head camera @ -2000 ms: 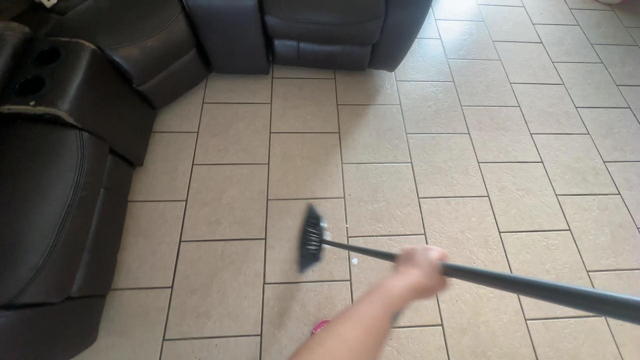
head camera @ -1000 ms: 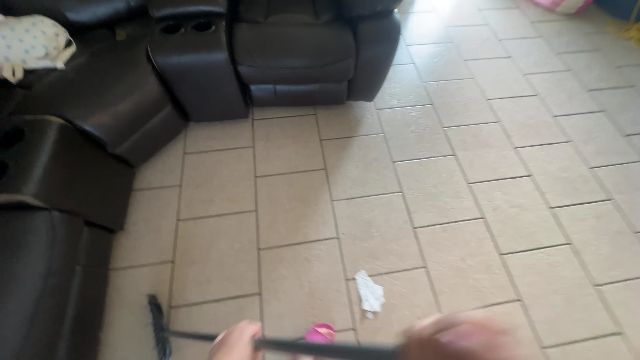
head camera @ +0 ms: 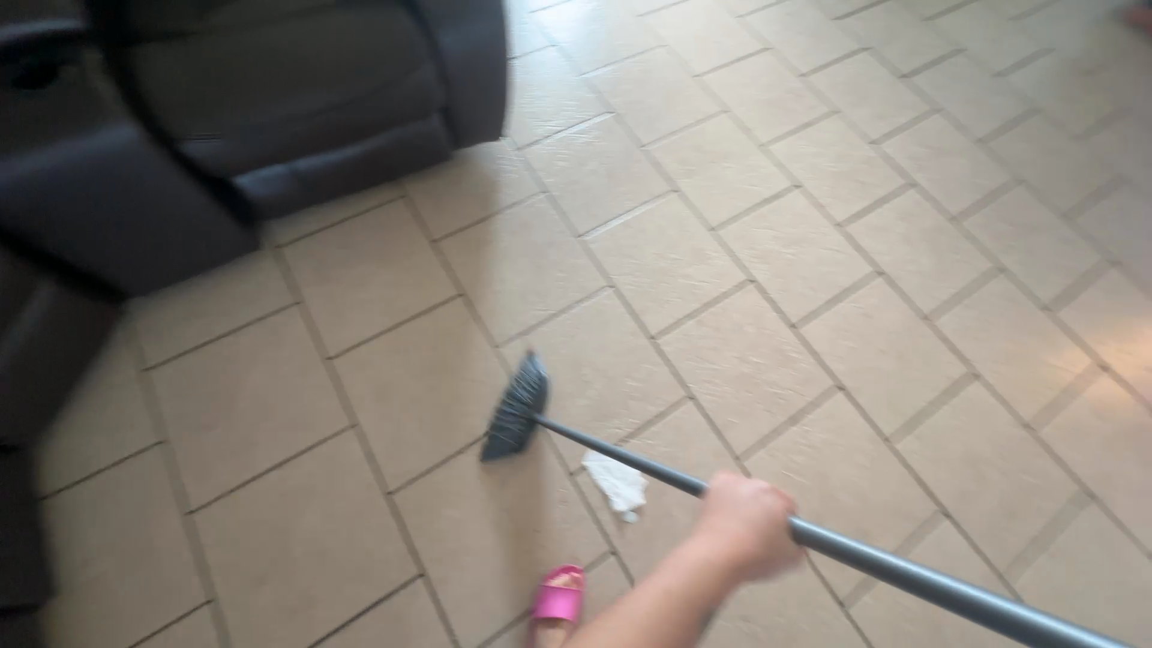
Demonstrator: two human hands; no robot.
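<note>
My left hand (head camera: 751,526) is closed around the grey handle of a broom (head camera: 900,567), partway along it; the handle runs off the lower right edge. The broom's dark head (head camera: 517,409) is at the far end of the handle, over the tile floor, tilted and slightly blurred. A crumpled white piece of paper or tissue (head camera: 617,486) lies on the tiles, just below the handle, between the head and my left hand. My right hand is out of view.
A dark leather-look recliner sofa (head camera: 315,99) fills the upper left, its base on the tile floor (head camera: 405,360). At the bottom, a foot in a pink slide sandal (head camera: 560,598) stands on the tiles. Something reddish and blurred shows at the top right corner.
The broom head has moved from near the sofa at lower left toward the right, close to the white piece. My right hand has left the view. The view has turned and shifted.
</note>
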